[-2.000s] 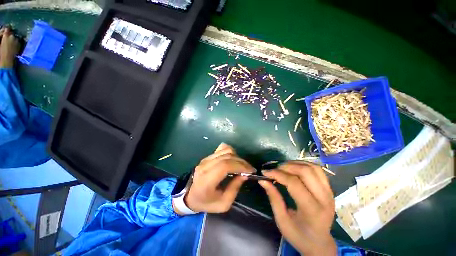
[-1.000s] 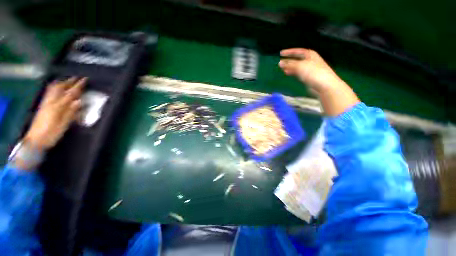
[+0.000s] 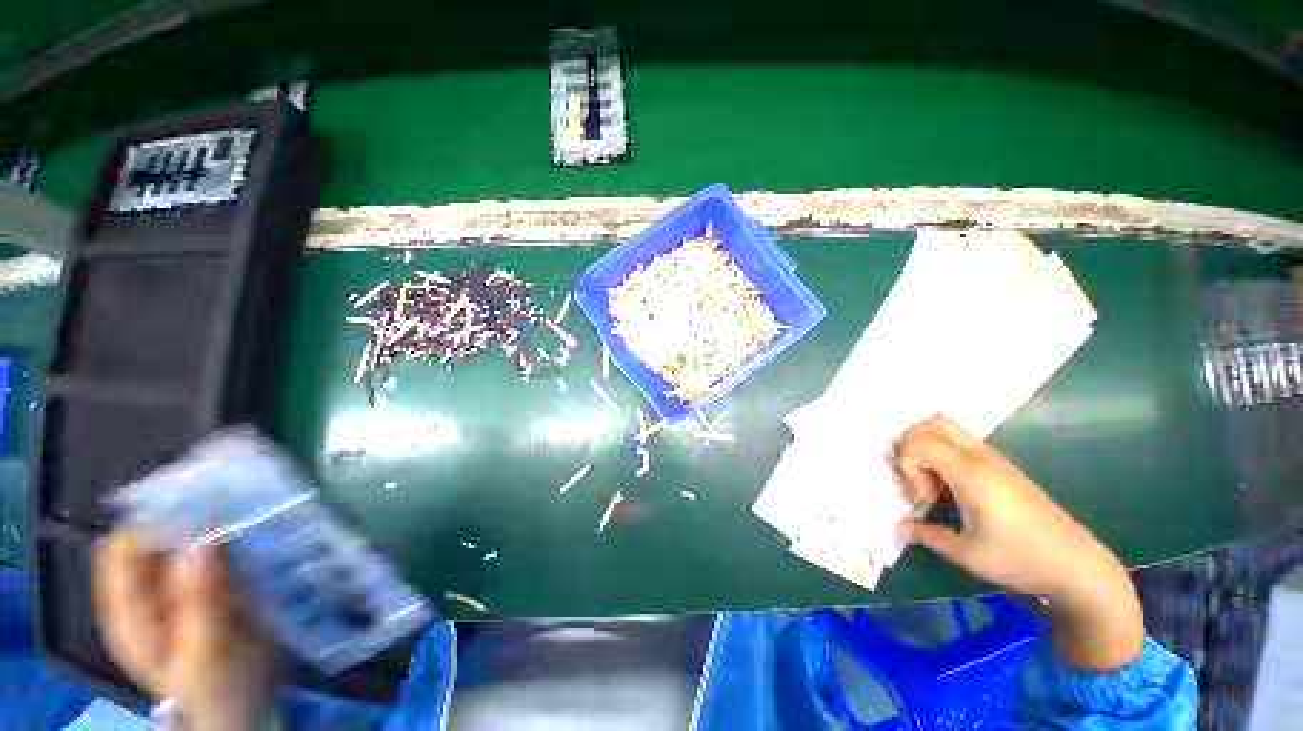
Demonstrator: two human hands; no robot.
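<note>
My left hand, blurred, holds a flat silver module plate with dark marks, tilted, over the lower end of the compartment tray. My right hand is at the lower part of the overlapping white adhesive sheets, thumb and fingers bent close together. A small dark bit shows between the fingertips, too small to tell what it is or whether it is gripped.
The black compartment tray at left holds one silver unit. A blue bin holds tan strips. A heap of mixed small pieces lies left of it. Another unit lies beyond the pale ledge.
My right hand has come back from over the far strip to the sheets. My left hand has lifted a plate from the tray area. The camera view has shifted.
</note>
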